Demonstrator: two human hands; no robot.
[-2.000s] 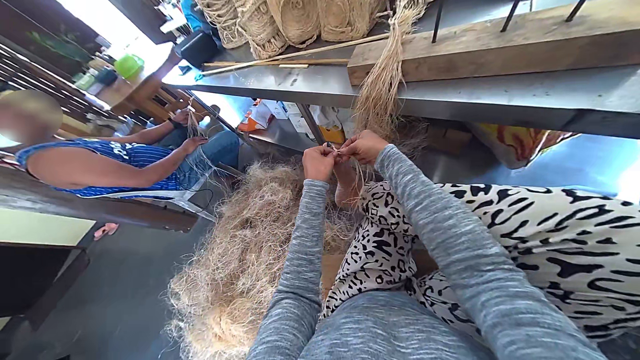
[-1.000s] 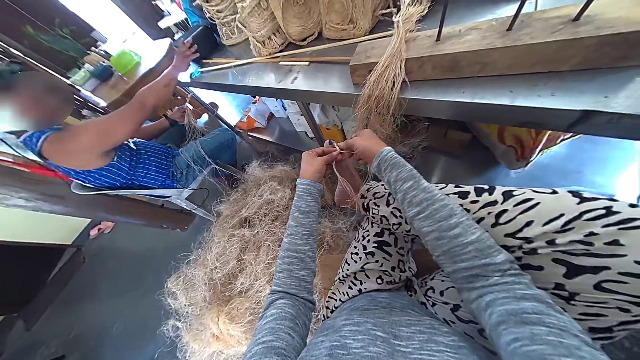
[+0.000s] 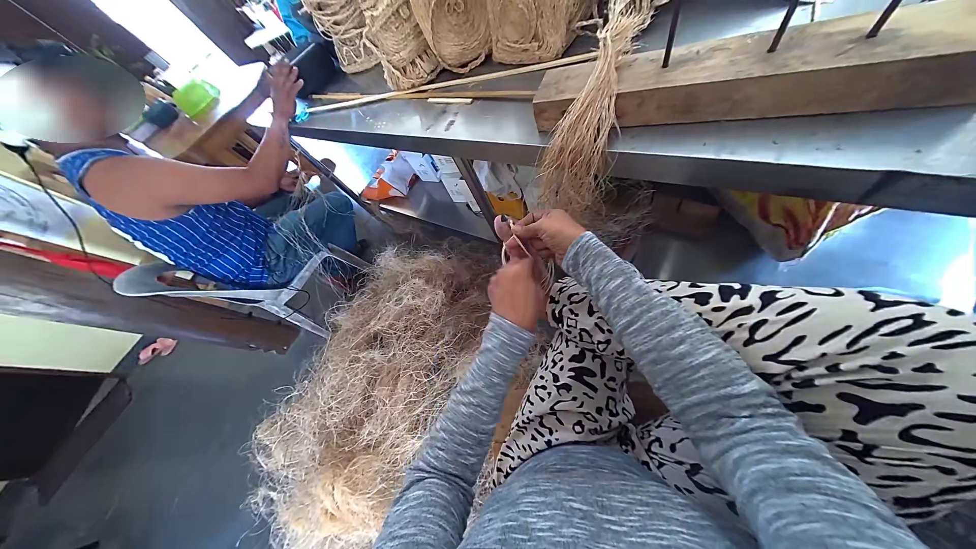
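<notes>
My left hand is closed on a thin pale strand of plant fibre, above my knee. Just up and to the right, my right hand pinches the same fibre between its fingertips, close to my left thumb. A long bundle of raw tan fibre hangs over the edge of the metal table, behind my hands. To the left of my forearm lies a large tangled heap of fine pale fibre. The fibre's ends near my palms are partly hidden by my fingers.
Wound fibre bundles, thin sticks and a wooden beam with metal spikes rest on the metal table. At the left a person sits on a plastic chair. Papers and bags lie under the table.
My left hand has moved down, slightly away from my right fingertips, and has turned. The seated person's arm, low two seconds ago, is raised toward the table's end.
</notes>
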